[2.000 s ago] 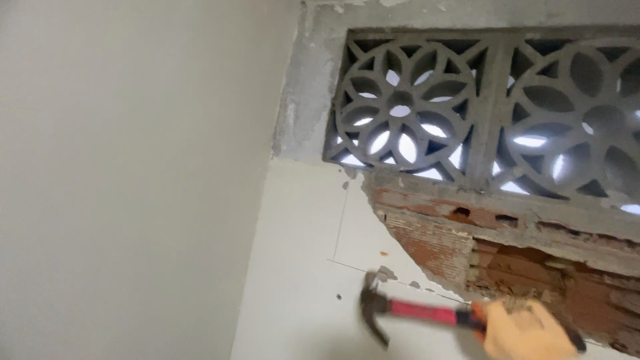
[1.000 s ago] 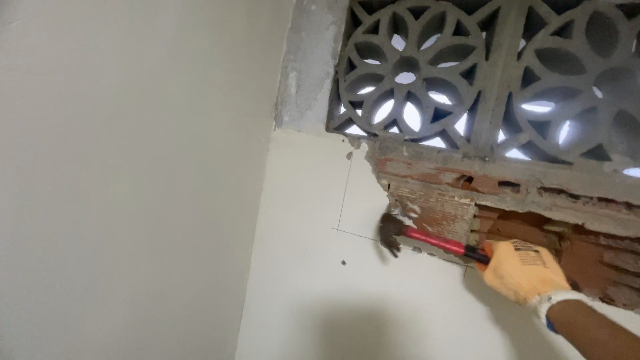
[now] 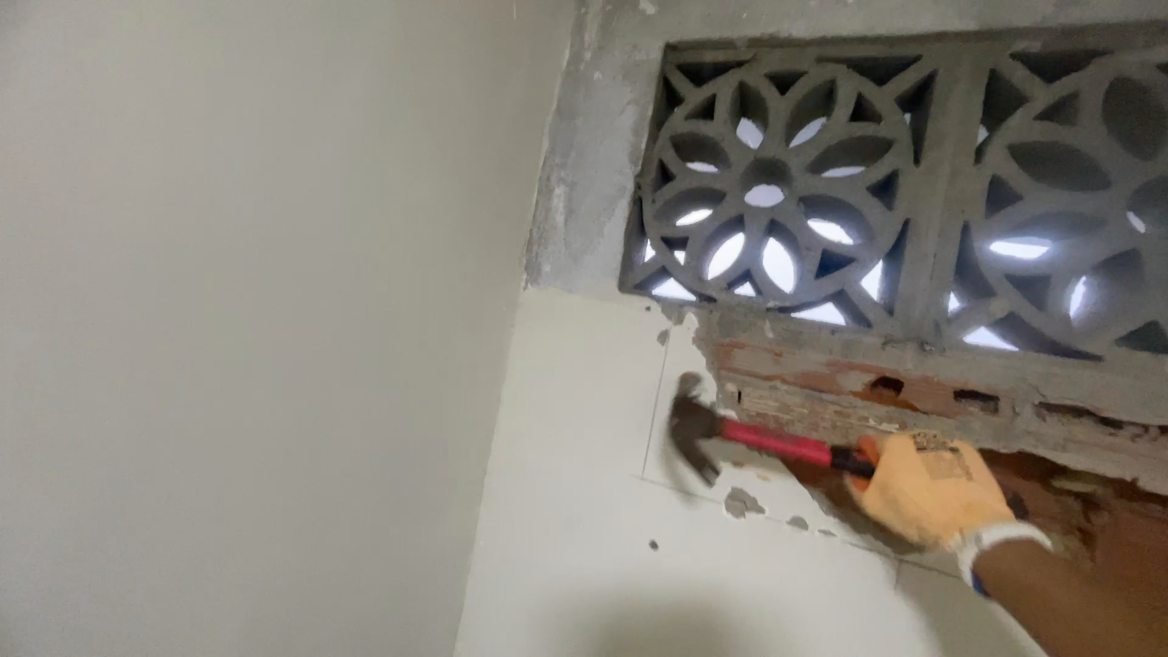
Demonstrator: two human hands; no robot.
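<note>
My right hand, in an orange work glove with a white cuff, grips the black end of a claw hammer with a red and black handle. The slightly blurred hammer head is at the white plaster, beside the ragged edge of exposed hollow clay brick. Thin lines are drawn on the white wall around that place, and chips of plaster are gone below the hammer. My left hand is out of view.
Above the brick sit concrete ventilation blocks with a flower pattern, light showing through. A plain side wall meets this wall at a corner on the left. A small dark hole marks the plaster lower down.
Since two seconds ago, my gloved hand and the hammer have moved up toward the brick edge. The hammer stays in my right hand throughout.
</note>
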